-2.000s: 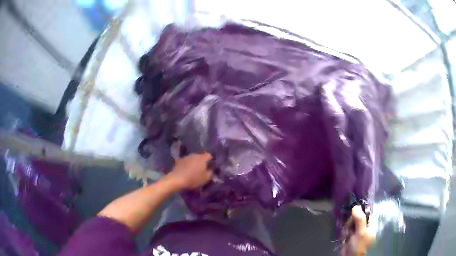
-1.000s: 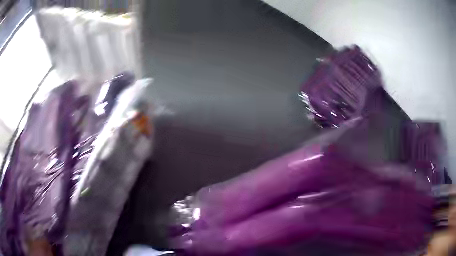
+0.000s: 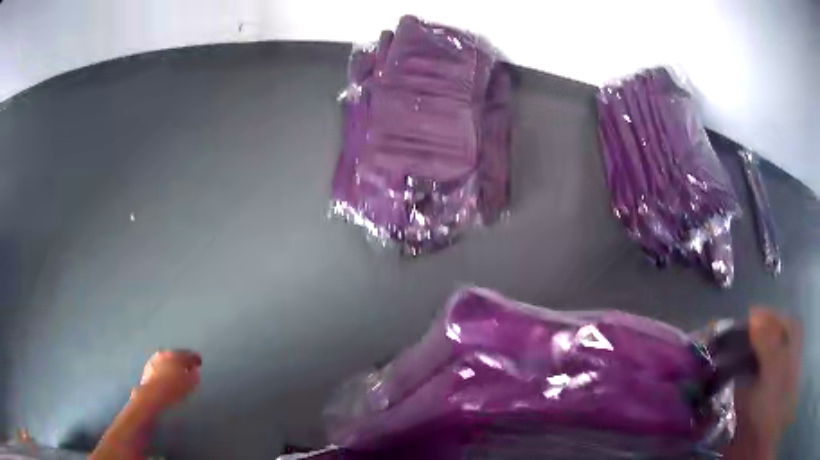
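A bagged purple garment (image 3: 557, 368) in shiny clear film hangs across the lower right. My right hand (image 3: 775, 359) is at its right end, closed around a dark hanger part (image 3: 733, 355). Loose clear film extends past the garment's left end. My left hand (image 3: 171, 373) is at the lower left, away from the garment. It is blurred, with fingers curled and nothing visible in it.
A floor pile of bagged purple garments (image 3: 418, 135) lies near the white wall (image 3: 557, 31). Another purple pile (image 3: 665, 162) lies to its right. A narrow bagged strip (image 3: 762, 211) lies farther right. The floor (image 3: 207, 180) is dark grey.
The view has turned from the garment heap and white-lined cage to the floor piles. The garment in my right hand has come away from the cage. My left hand has left the heap.
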